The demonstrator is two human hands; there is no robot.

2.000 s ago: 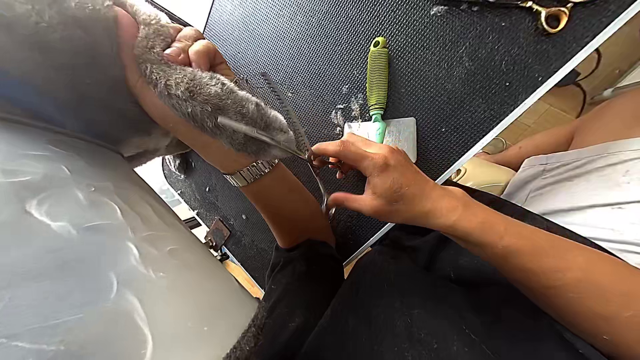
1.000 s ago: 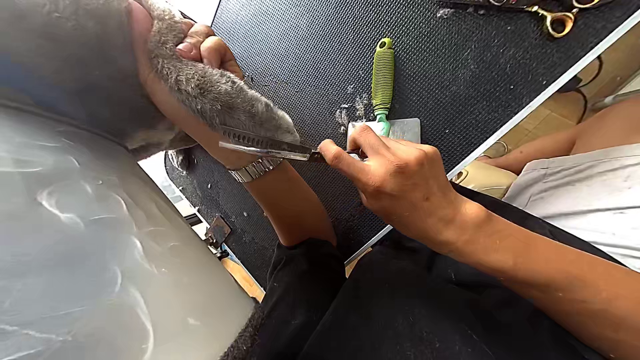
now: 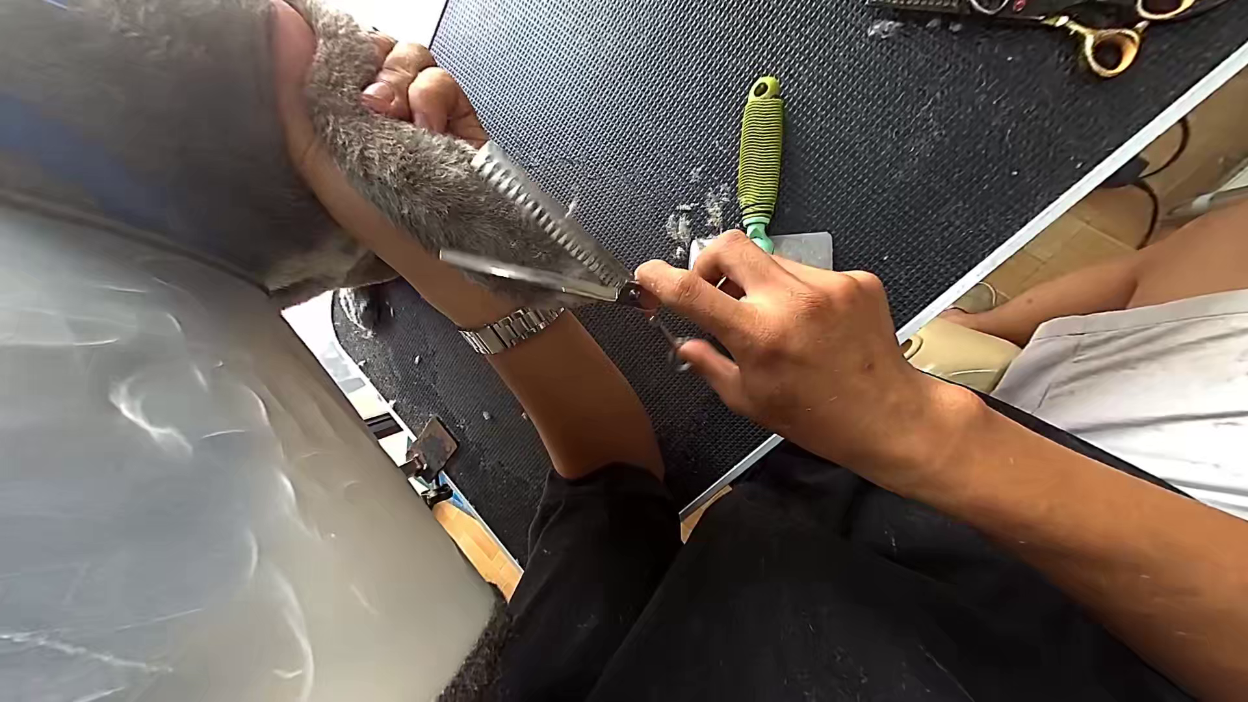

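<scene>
My right hand [image 3: 790, 331] grips a pair of thinning shears [image 3: 556, 229] by the handles. Their toothed blade and plain blade are spread apart, with grey fur between and under them. The fur covers an animal's limb or similar furry part [image 3: 439, 195]; which part cannot be told. Beyond it, my left hand [image 3: 429, 93] is curled against the fur, its fingers partly hidden. A metal watch band [image 3: 512, 330] circles my left wrist. Right of the shears, a slicker brush with a green ribbed handle [image 3: 760, 156] lies on the black textured table mat [image 3: 604, 88], its head partly behind my right hand.
Gold-handled scissors [image 3: 1107, 47] lie at the table's far right. Loose fur tufts [image 3: 682, 224] are scattered beside the brush. A translucent, shiny grey surface [image 3: 195, 439] fills the left side. Another person's arm [image 3: 1063, 292] and light clothing are beyond the table's pale edge [image 3: 1063, 205].
The shears' blades were spread two seconds ago, closed together one second ago, and are spread again now. My left hand stays at the fur.
</scene>
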